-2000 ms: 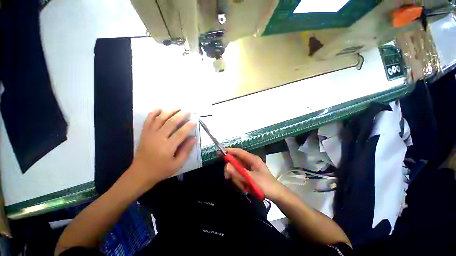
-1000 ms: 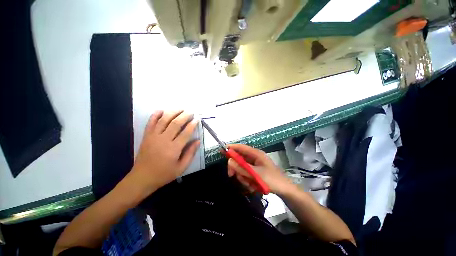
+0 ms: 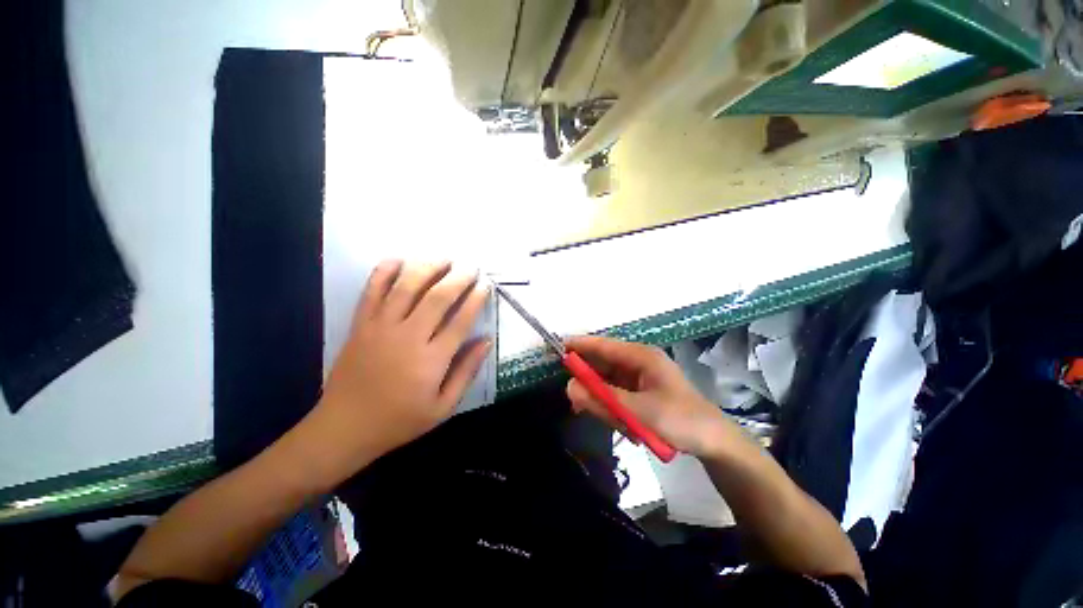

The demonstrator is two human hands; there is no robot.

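A white fabric piece lies on the white table with a long dark panel along its left side. My left hand rests flat on the white piece, fingers a little apart, holding nothing between them. My right hand grips the scissors by the red handles. The blades point up and left, with their tip at the white piece's right edge beside my left fingertips. Whether the blades are open is too small to tell. The needle area is washed out by the lamp.
The cream sewing machine head with a green panel stands at the top. Another dark cut panel lies far left. The green table edge crosses in front. White scraps and dark and white cut pieces hang below it at the right.
The view has shifted, so the machine sits further right. Both hands keep nearly the same pose at the white piece, the scissors tip still at its right edge.
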